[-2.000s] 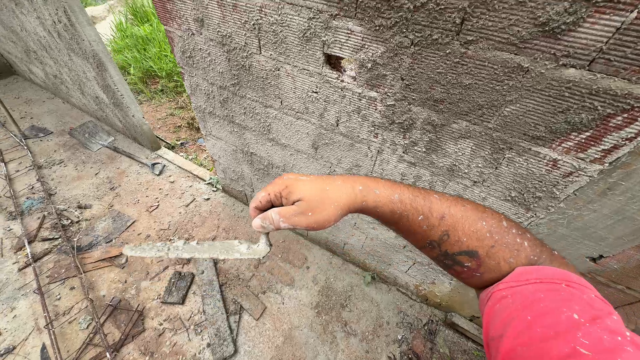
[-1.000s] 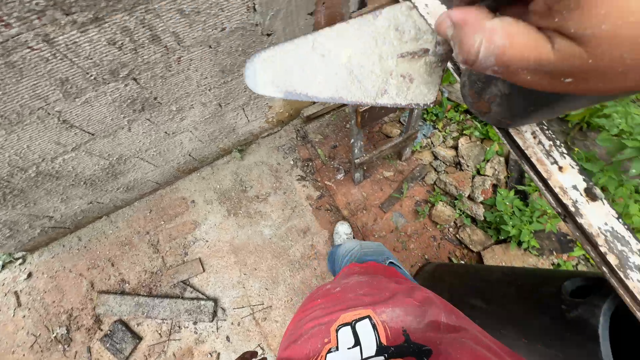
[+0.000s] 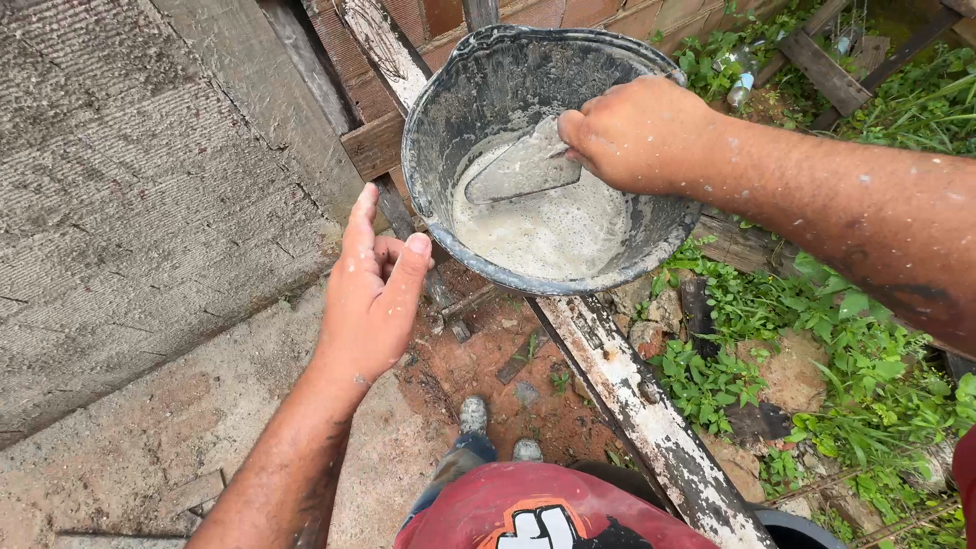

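A black plastic bucket (image 3: 427, 194) stands on a weathered, paint-flaked beam, with a pale, bubbly cement slurry (image 3: 549, 236) inside. My right hand (image 3: 637, 137) reaches over the rim and grips a mortar-coated pointing trowel (image 3: 522, 168); its blade tilts down over the slurry, and the hand hides its handle. Just left of the bucket, my left hand (image 3: 377, 297) is raised with thumb and fingers apart and nothing in it. Whether its fingertips touch the rim I cannot tell.
The beam (image 3: 656, 419) runs diagonally below the bucket. A rough, mortar-splashed block wall (image 3: 137, 175) rises at left above a concrete floor (image 3: 252, 389). Stones, weeds (image 3: 862, 366) and wooden boards (image 3: 823, 72) lie at right. A dark container (image 3: 797, 530) shows at bottom right.
The view has swung from the wall to the bucket. The trowel, above the beam one second ago, is now inside the bucket in my right hand. My left hand has come into view.
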